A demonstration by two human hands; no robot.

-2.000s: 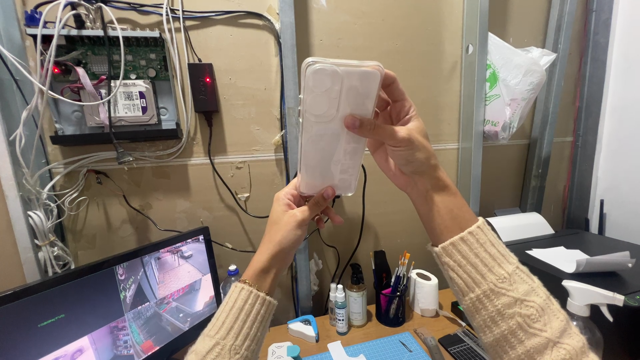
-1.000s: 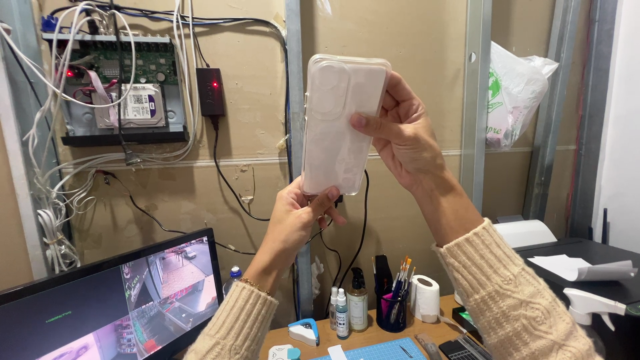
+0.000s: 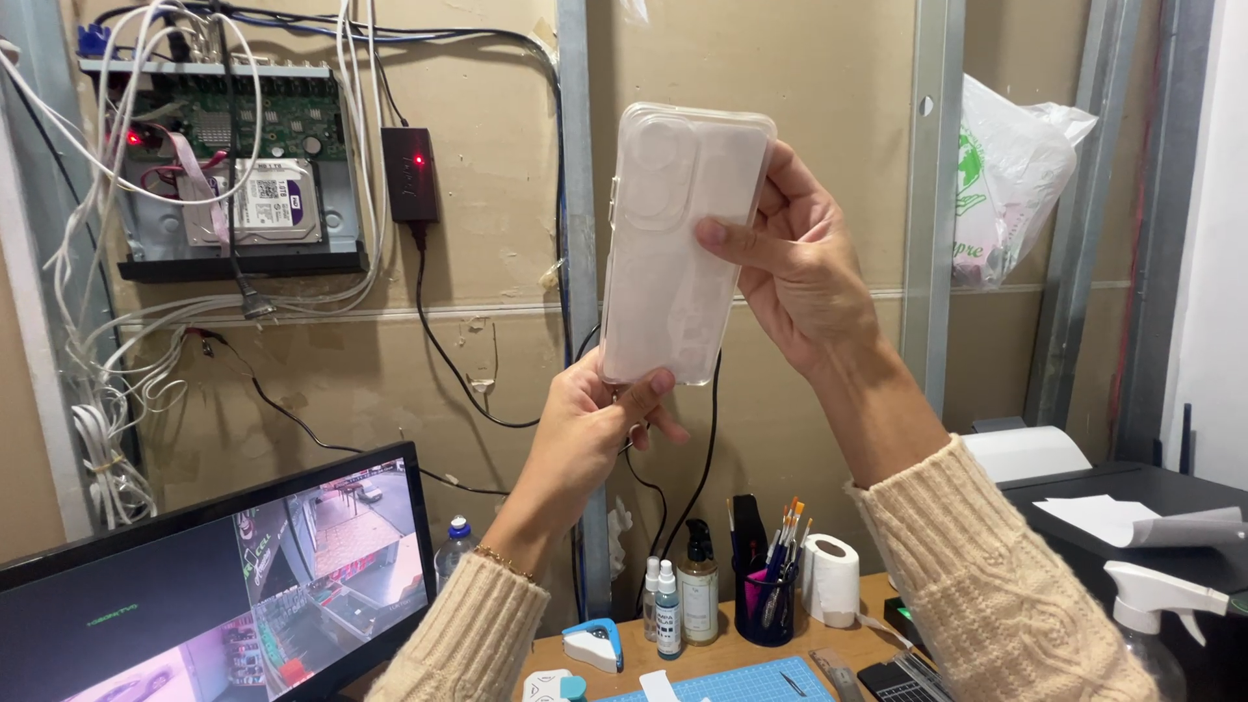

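A clear phone case with a whitish sheet or backing inside is held upright in front of the wall, tilted slightly, its camera cutout area at the upper left. My left hand pinches its bottom edge, thumb on the near face. My right hand grips its right side, with the thumb on the near face and the fingers behind. Below, on the desk, lies a blue cutting mat with tweezers and a white piece on it.
A monitor stands at lower left. Along the desk's back are small spray bottles, a pump bottle, a brush holder and a paper roll. A spray bottle and printer are at right. An opened recorder and cables hang on the wall.
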